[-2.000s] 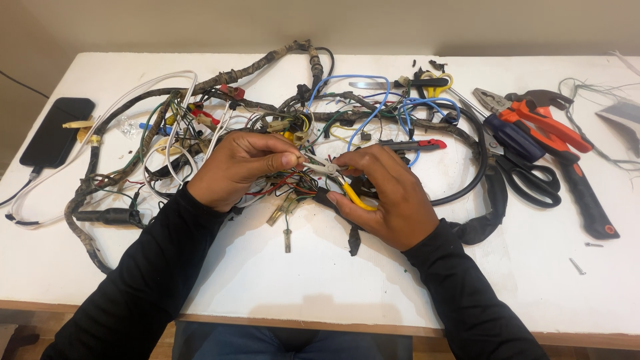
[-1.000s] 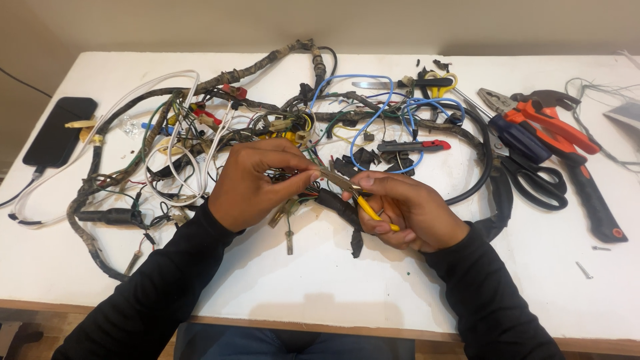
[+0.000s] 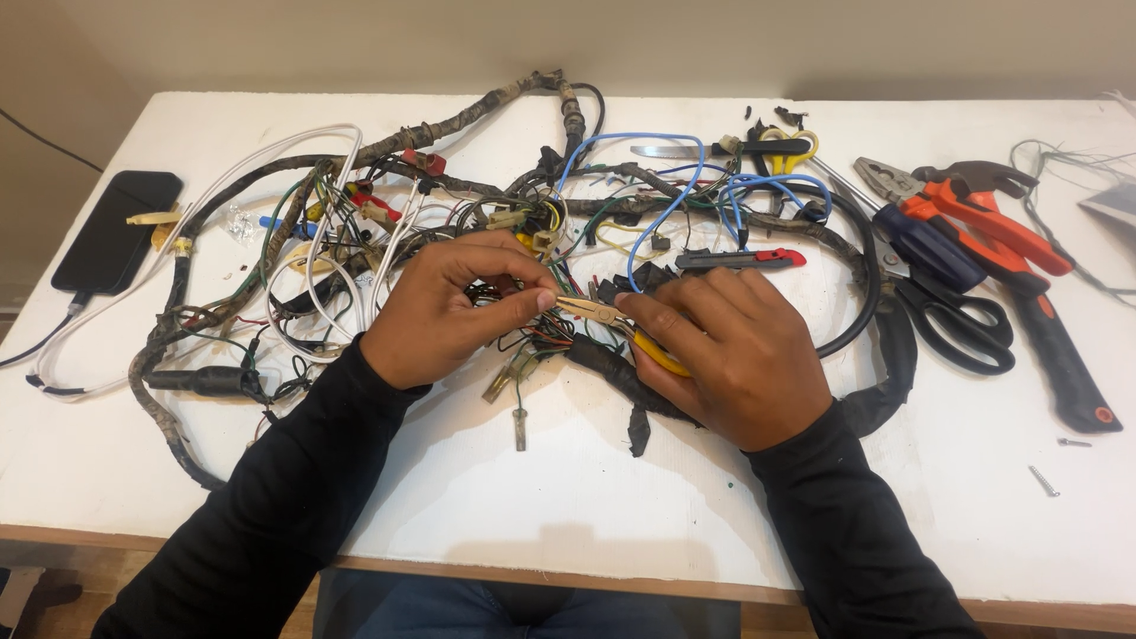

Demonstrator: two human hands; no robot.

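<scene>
My right hand (image 3: 732, 355) grips small pliers (image 3: 590, 311) with yellow handles, their jaws pointing left. The tip of the jaws meets the fingertips of my left hand (image 3: 470, 306), where thumb and forefinger are pinched together; what lies between them is too small to tell, perhaps a wire end. Both hands are above the middle of a tangled wiring harness (image 3: 621, 368) wrapped in dark tape. Below my left hand, clear plastic connectors (image 3: 520, 430) hang from thin wires onto the white table.
A phone (image 3: 118, 232) with a cable lies left. Behind my right hand is a utility knife (image 3: 741, 258). On the right are a screwdriver (image 3: 932, 248), orange-handled pliers (image 3: 1003, 231), a hammer (image 3: 1061, 364), black scissors (image 3: 954, 324) and screws (image 3: 1044, 480). A table knife (image 3: 710, 151) lies at the back.
My right hand has turned from palm partly up a second ago to back up, and the pliers now point more squarely at my left fingertips.
</scene>
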